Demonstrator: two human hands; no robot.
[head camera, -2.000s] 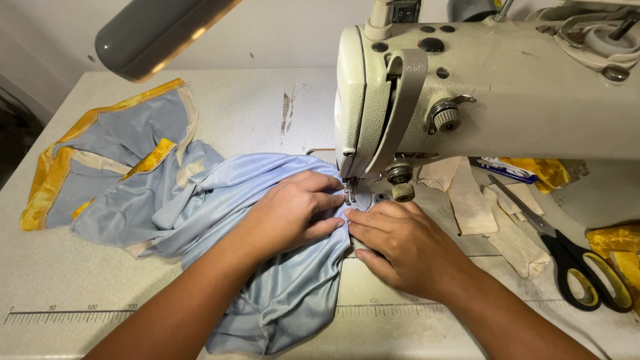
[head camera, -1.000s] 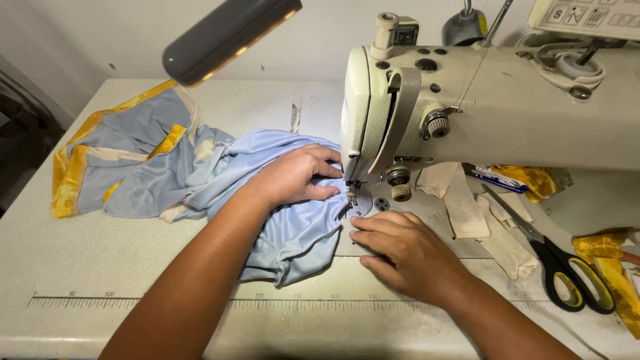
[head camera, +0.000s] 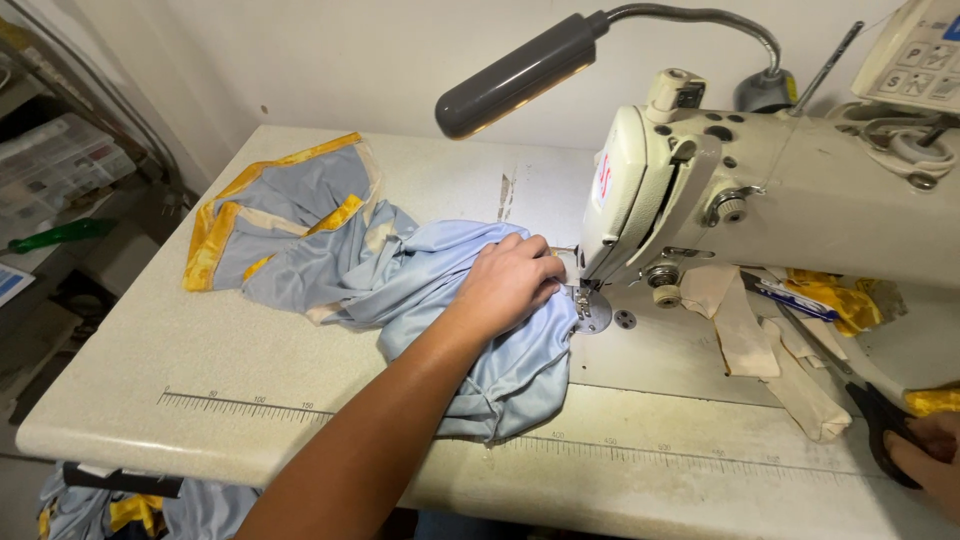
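Note:
Light blue satiny fabric (head camera: 465, 262) with yellow trim (head camera: 214, 240) at its far left part lies bunched on the table, its right edge beside the presser foot (head camera: 583, 301) of the sewing machine (head camera: 810, 180). My left hand (head camera: 514, 281) rests on the fabric just left of the needle area, fingers curled on a fold; whether it pinches the cloth is hard to see. At the right edge, my right hand (head camera: 926, 454) is on the black handle of the scissors (head camera: 877, 420), partly cut off by the frame. The scissor blades point up and left, over cream fabric scraps.
Cream scraps (head camera: 750, 345), a blue-and-white packet (head camera: 799, 300) and yellow cloth (head camera: 840, 300) lie under the machine arm. A grey lamp (head camera: 517, 75) hangs over the table. A printed ruler (head camera: 247, 405) runs along the front edge. More blue cloth (head camera: 210, 510) sits below the table.
My right hand has left the fabric by the needle and moved right to the scissors. My left hand stays on the fabric. The view has shifted, showing more on the left.

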